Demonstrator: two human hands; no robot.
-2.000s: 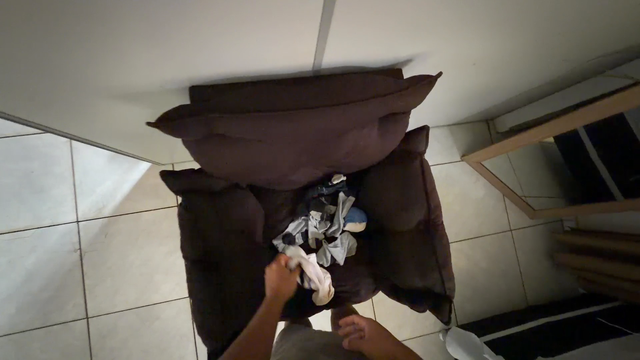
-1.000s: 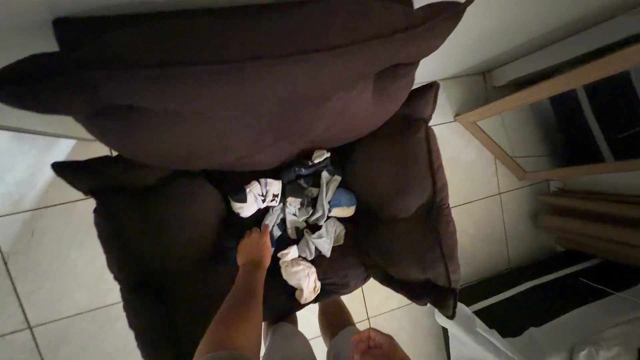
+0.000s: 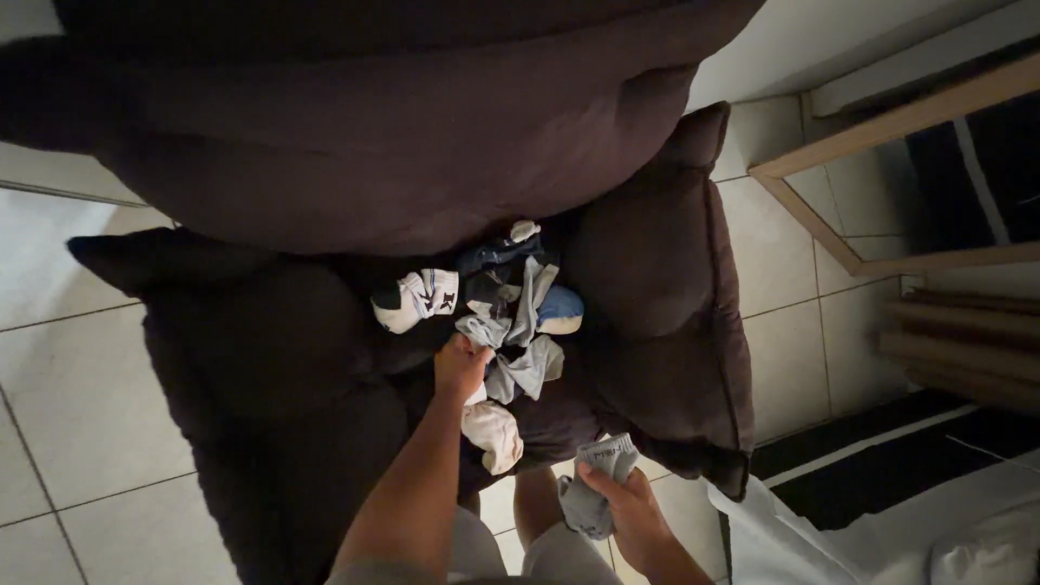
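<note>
Several socks lie in a loose pile on the seat of a dark brown cushioned armchair. My left hand pinches a light grey sock at the pile's near left side. My right hand holds a grey sock with dark lettering on its cuff, in front of the seat edge. White socks with black parts lie left of the pile, a blue and cream sock on its right. Further grey socks and a cream sock are nearest me; dark socks lie at the back.
The chair's large back cushion rises beyond the seat, and a padded armrest stands on the right. Past it, a wood-framed mirror leans over the tiled floor. White fabric is at the lower right.
My right hand, empty one second ago, now holds a grey sock. The black and white socks are at the pile's left, where they were not two seconds ago. The view has come closer.
</note>
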